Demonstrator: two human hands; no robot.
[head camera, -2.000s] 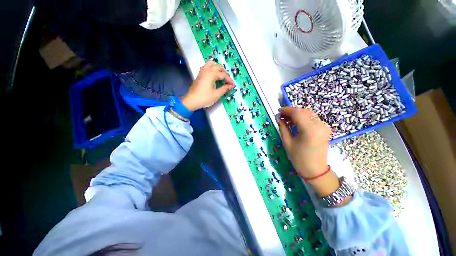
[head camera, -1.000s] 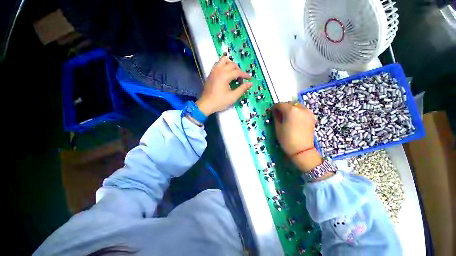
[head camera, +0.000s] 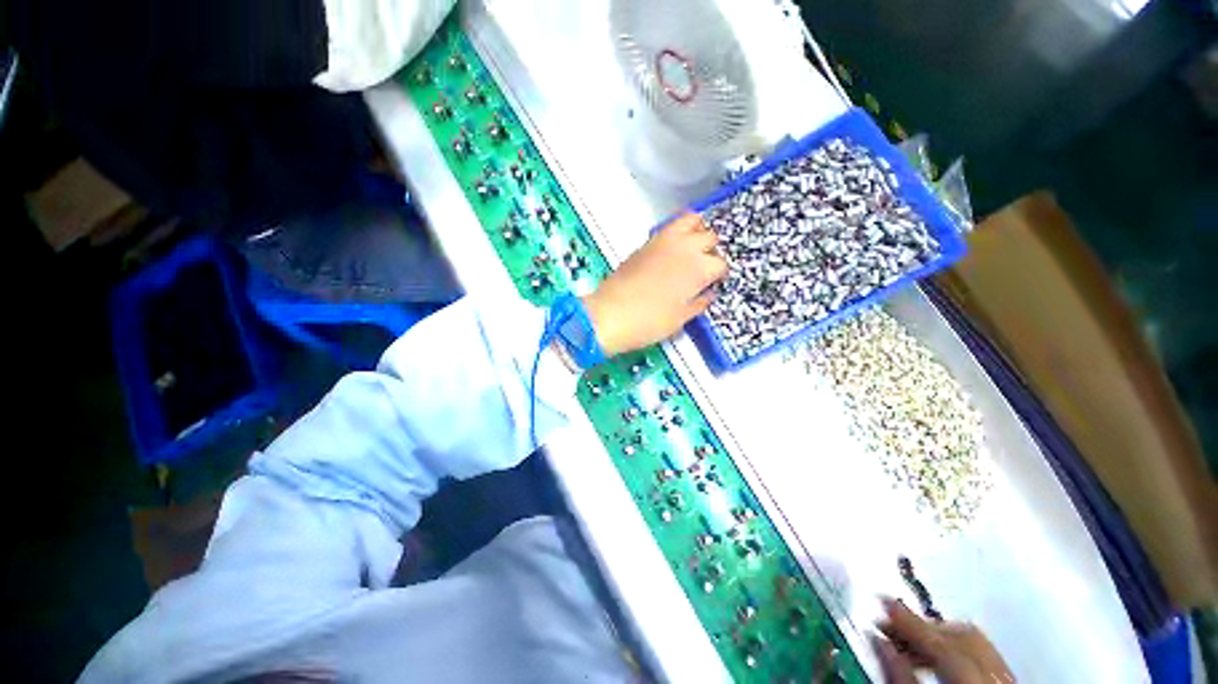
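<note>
The green board strip (head camera: 668, 468) runs diagonally along the bench, dotted with small parts. My left hand (head camera: 660, 289) reaches across it to the near edge of the blue bin (head camera: 725, 350) of silvery cylinders (head camera: 822, 241). Its fingertips are at the cylinders, and I cannot tell if it grips one. My right hand (head camera: 942, 647) is low at the right, blurred and partly cut off by the bottom edge, close to a thin black strip (head camera: 916, 585) on the white bench. What its fingers hold is not clear.
A heap of small cream parts (head camera: 908, 414) lies beside the bin. A white fan (head camera: 681, 87) stands behind it. Cardboard (head camera: 1082, 388) is at the right. A blue crate (head camera: 194, 354) is low at the left. Another person's white sleeve (head camera: 381, 40) is at the top left.
My left hand has moved from above the board strip to the blue bin. My right hand has moved from beside the bin down to the black strip. The camera view has also shifted.
</note>
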